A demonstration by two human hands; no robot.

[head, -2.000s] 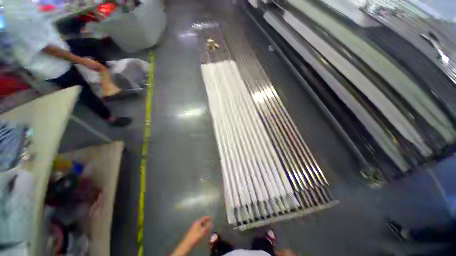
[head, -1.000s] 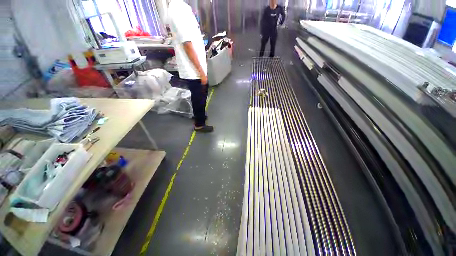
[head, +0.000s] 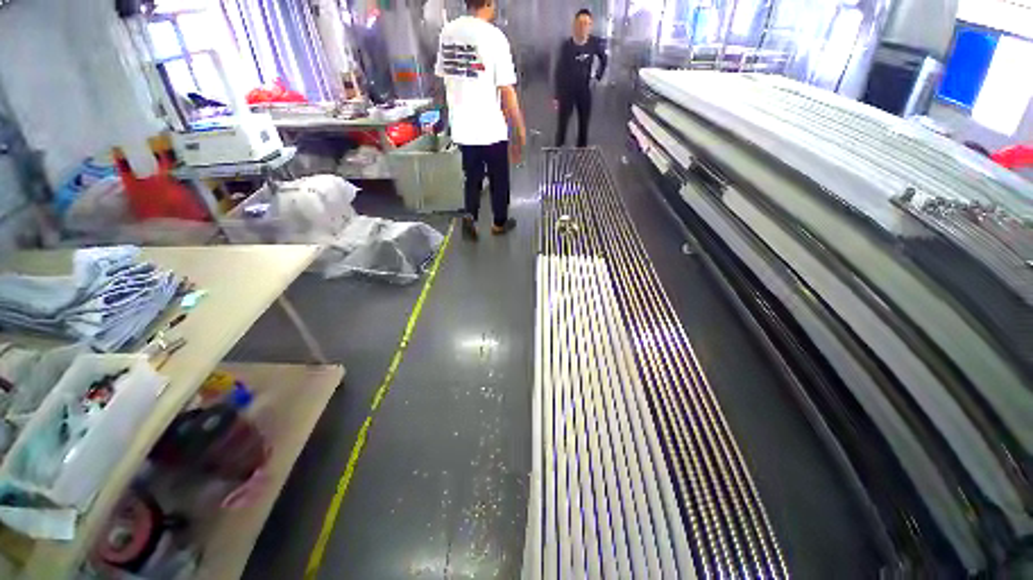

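A long low setting frame of steel tubes (head: 663, 340) lies on the grey floor in front of me and runs away from me. White curtain fabric (head: 595, 419) covers its left part in long parallel ridges, from the bottom edge of the picture to about the middle of the frame's length. The tubes on the right and at the far end are bare. Small pale pieces (head: 566, 225) lie on the bare tubes beyond the cloth. The near end of the frame is cut off. Neither of my hands is in the picture.
Stacked frames with pale cloth (head: 782, 113) stand at the right. A worktable (head: 244, 297) at the left holds folded cloth (head: 91, 297) and a white parts bin (head: 79, 425). A person in white (head: 476, 85) and a person in black (head: 577, 68) stand beyond. A yellow line (head: 380, 397) crosses the floor.
My view has lifted from the near frame end towards the room. My left hand, seen two seconds ago, is out of the picture. The person in white has moved away towards the back.
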